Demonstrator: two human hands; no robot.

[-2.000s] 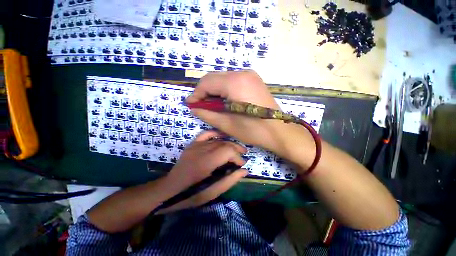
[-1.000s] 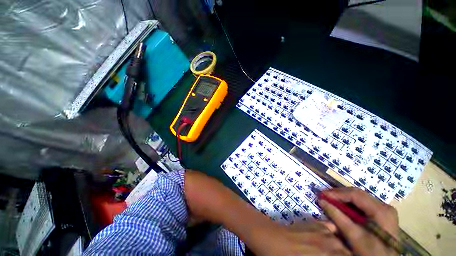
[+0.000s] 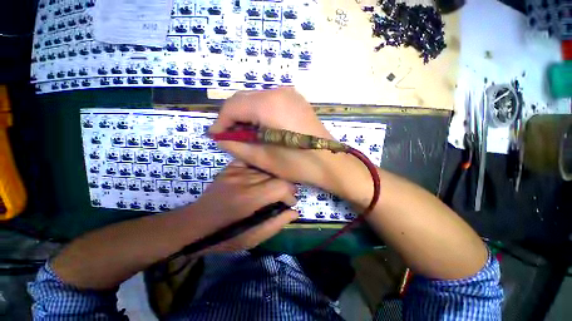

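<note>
A long white keyboard PCB [image 3: 144, 157] with rows of black marks lies in front of me. My right hand [image 3: 276, 122] is closed around the red-handled soldering iron [image 3: 301, 139], whose tip end is over the upper middle of the board. Its dark red cord loops over my right wrist. My left hand [image 3: 248, 197] is closed around the black soldering iron [image 3: 226, 234], just below and touching my right hand. The tip of the black iron is hidden by my hands.
A second PCB [image 3: 132, 63] lies behind, with a paper note [image 3: 133, 22] on it. Loose black pieces [image 3: 411, 31] lie on the cream board [image 3: 351, 69]. At right are tweezers [image 3: 481, 157], side cutters [image 3: 467, 150] and a silvery wire coil [image 3: 503, 105]. The multimeter [image 3: 9, 163] is cut off at left.
My view swung left to the multimeter and teal box, then came back over the boards. Both hands still hold the irons at the board; the things appear slightly further left than two seconds ago.
</note>
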